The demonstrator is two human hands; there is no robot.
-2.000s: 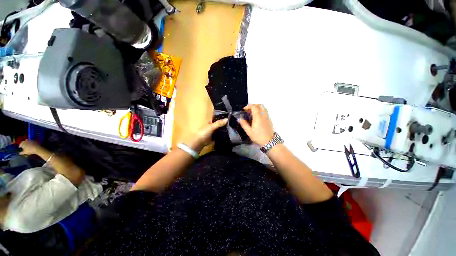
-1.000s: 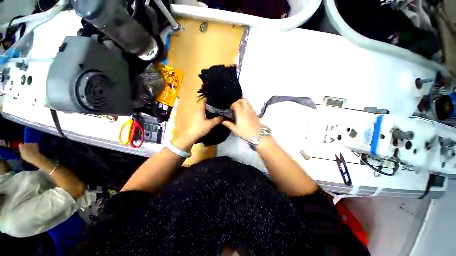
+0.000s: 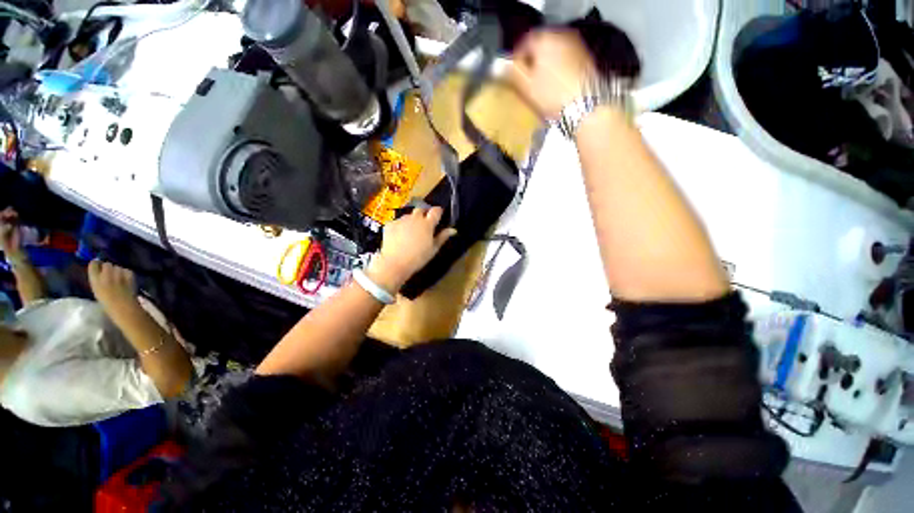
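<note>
A black fabric piece or stack [image 3: 483, 205] lies slanted on the tan board [image 3: 426, 319]. My left hand [image 3: 409, 245] is at its left side, with fingers gripping its edge beside a grey strap. Thin grey straps [image 3: 448, 165] run over the board and fabric up toward my right hand. My right hand [image 3: 553, 72] is raised over the far end of the board, motion-blurred, with dark material beside it; its hold is unclear. Another dark grey strap [image 3: 509, 286] lies curled on the white table right of the board.
Red and yellow scissors [image 3: 304, 266] lie left of the board, near an orange packet [image 3: 394, 184] and a grey machine housing [image 3: 246, 160]. White-rimmed bins [image 3: 724, 95] stand behind the table. The sewing machine [image 3: 837, 366] is at right. Another person [image 3: 80, 351] sits at lower left.
My hands have parted: the right has swung up and away, while the left stays at the fabric. The fabric now lies slanted, with straps loose over it. The view has shifted.
</note>
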